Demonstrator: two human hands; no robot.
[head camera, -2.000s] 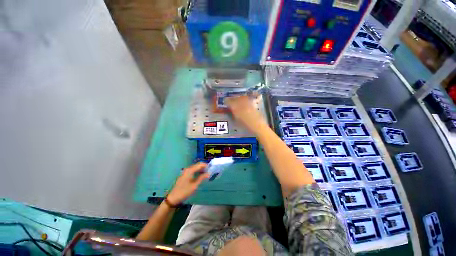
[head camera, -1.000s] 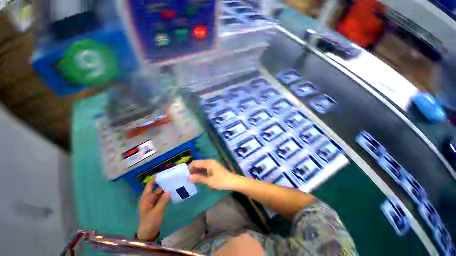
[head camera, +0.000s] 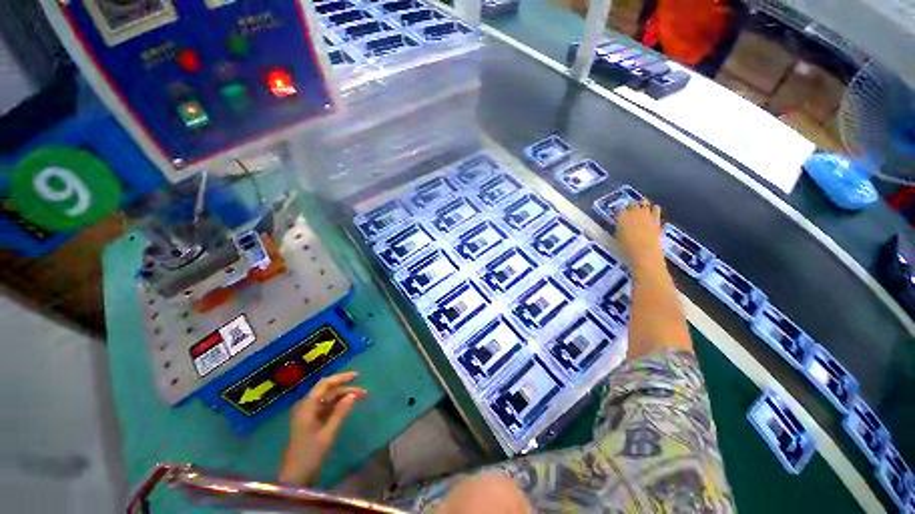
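My right hand (head camera: 640, 229) reaches over the conveyor belt, its fingers on the right end of a housing panel (head camera: 614, 204), dark patterned side up. The fingertips partly cover that panel. My left hand (head camera: 326, 410) is empty, fingers apart, just in front of the press base plate (head camera: 291, 301). An orange-brown fixture (head camera: 226, 291) sits on the plate, with a small pale-rimmed panel (head camera: 251, 249) at its upper end, partly hidden by the press head (head camera: 191, 236).
A blister tray (head camera: 527, 442) with rows of panels lies between press and conveyor belt (head camera: 692, 191). Stacked trays (head camera: 401, 120) stand behind it. More panels line the belt; one (head camera: 781, 430) lies at its near edge. The control box (head camera: 216, 60) overhangs the press.
The view has swung right. The pale panel has left my left hand, and my right hand has moved from it out to the conveyor. A panel now shows under my right fingers.
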